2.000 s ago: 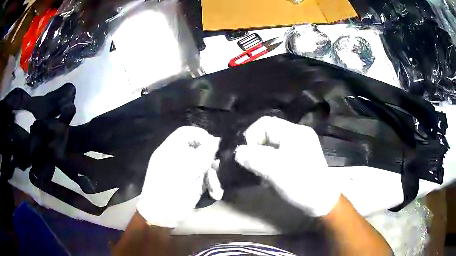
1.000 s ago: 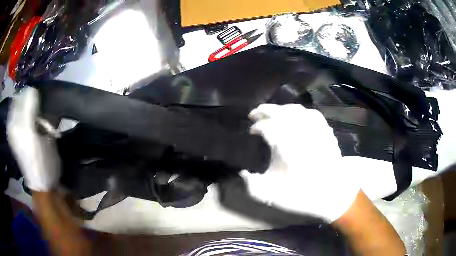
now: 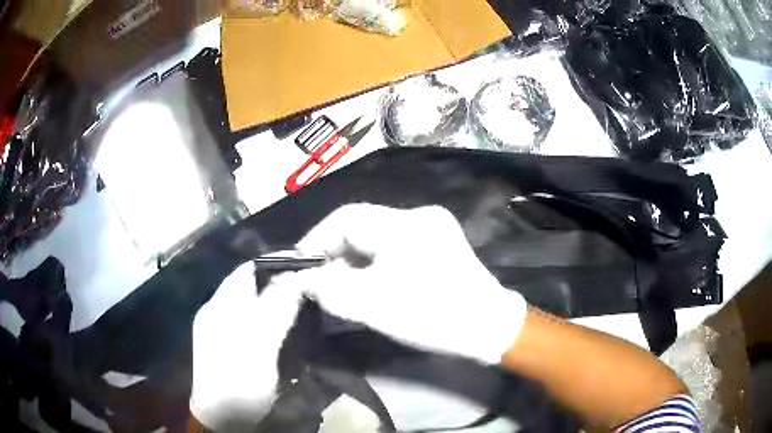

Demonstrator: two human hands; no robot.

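My left hand (image 3: 241, 347) and my right hand (image 3: 406, 275), both in white gloves, meet left of centre. A small dark, shiny bar (image 3: 289, 260), perhaps a belt buckle, shows between their fingertips. A black belt strap (image 3: 406, 348) hangs below the hands and runs to the lower right; the gloves hide its upper end. The belt stack (image 3: 559, 245) lies across the white table behind and under the hands, with loose looping ends at the left.
Red-handled thread snips (image 3: 322, 162) lie beside a small buckle frame (image 3: 316, 135). Two clear round rolls (image 3: 512, 112) are right of them. A cardboard sheet (image 3: 296, 72) is at the back, whitish polybags (image 3: 157, 169) at left, bagged black belts (image 3: 660, 80) at back right.
My left hand has come in from the far left to meet my right hand, which moved left. The stretched strap now hangs below them. The camera view has shifted.
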